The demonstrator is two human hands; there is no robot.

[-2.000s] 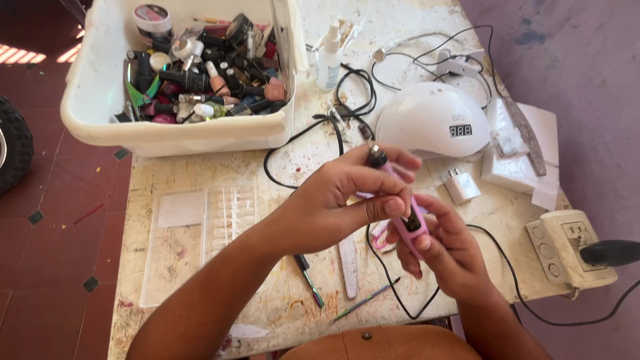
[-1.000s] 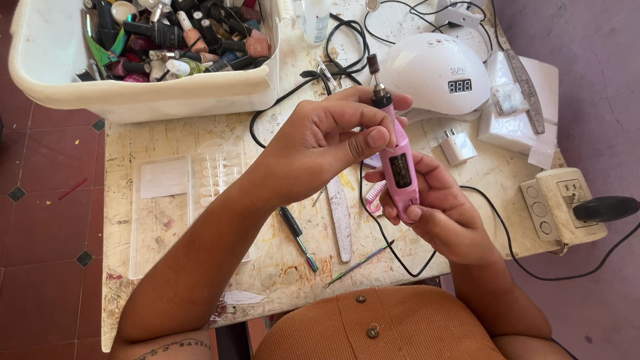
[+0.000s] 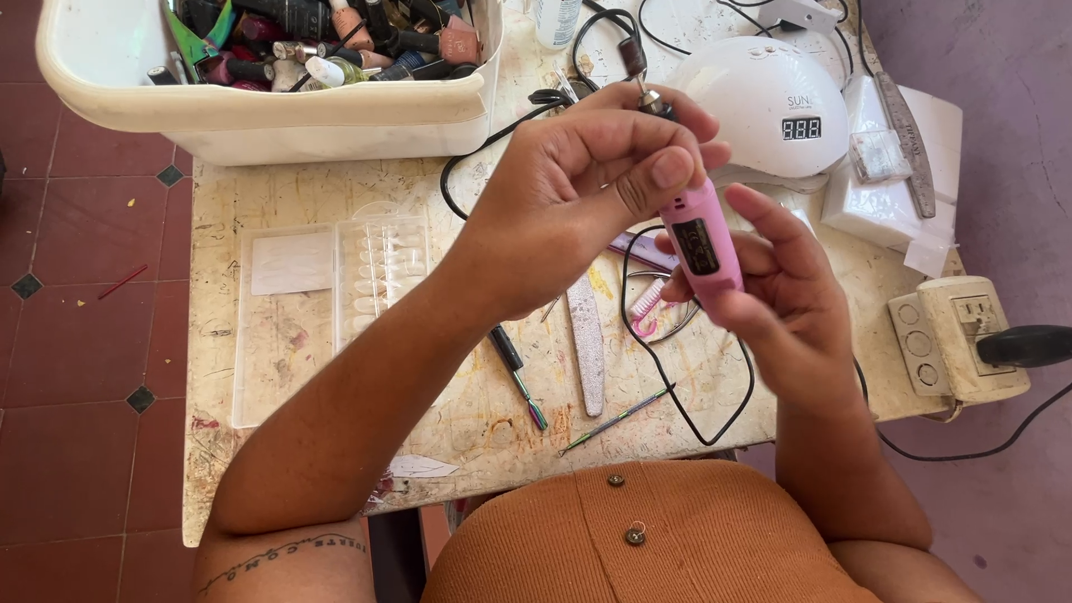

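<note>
A pink electric nail drill (image 3: 703,243) stands tilted between my hands, a brown sanding-band bit (image 3: 632,59) at its upper end. My left hand (image 3: 586,184) grips its upper part near the metal collar, thumb and fingers wrapped over it. Around the lower end curls my right hand (image 3: 779,293), its thumb against the body and some fingers behind. Below the hands, a glittery nail file (image 3: 586,352), a black-handled metal cuticle pusher (image 3: 519,377) and a thin iridescent tool (image 3: 620,419) lie on the worn table. A pink-handled brush (image 3: 646,301) lies partly behind the fingers.
A white plastic tub (image 3: 335,113) of nail polish bottles stands at the back left, above an open clear case of nail tips (image 3: 381,268). A white nail lamp (image 3: 754,100), a wrapped white box (image 3: 930,134) and a wall socket box (image 3: 963,335) are at right. Black cables (image 3: 662,360) loop across the table.
Since two seconds ago the drill has been turned more upright, its dark label now facing the camera. Both hands remain on it. The view has shifted.
</note>
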